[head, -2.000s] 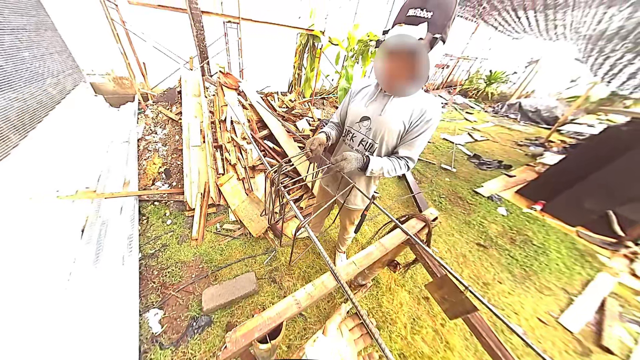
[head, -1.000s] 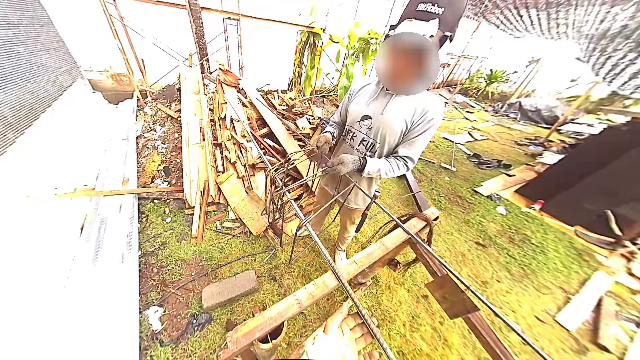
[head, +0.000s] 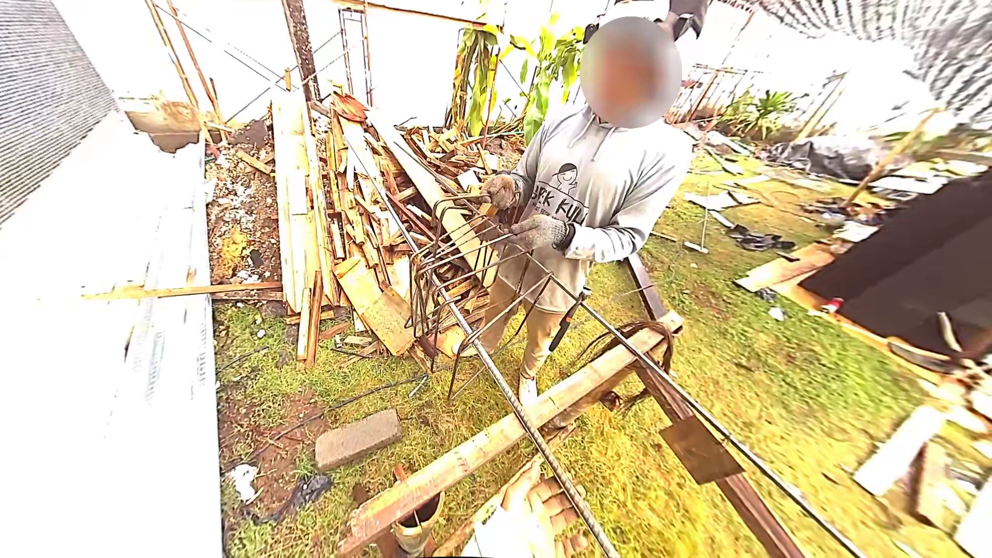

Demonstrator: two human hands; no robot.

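What looks like my left hand [head: 554, 511] is at the bottom centre, palm towards me and fingers spread. A long ribbed steel bar [head: 508, 395] passes over its fingers; whether they touch cannot be told. My right hand does not show. The bar and a second long bar [head: 697, 411] run up to a cluster of bent steel stirrups [head: 434, 287]. Across the middle, a timber beam [head: 496, 446] lies under the bars. A co-worker in a grey hoodie [head: 612, 186] stands beyond the beam, both gloved hands [head: 535, 232] at the stirrups.
A heap of scrap boards [head: 364, 194] lies behind the stirrups. On the grass are a concrete block [head: 358, 439] and, below the beam, a bucket-like container [head: 418, 523]. A dark metal beam with a square plate [head: 701, 449] slants at right. A pale wall surface [head: 155, 372] fills the left.
The co-worker's gloved hand on the left of the picture has risen and come closer to the bars' upper end. My visible hand stays at the bottom centre.
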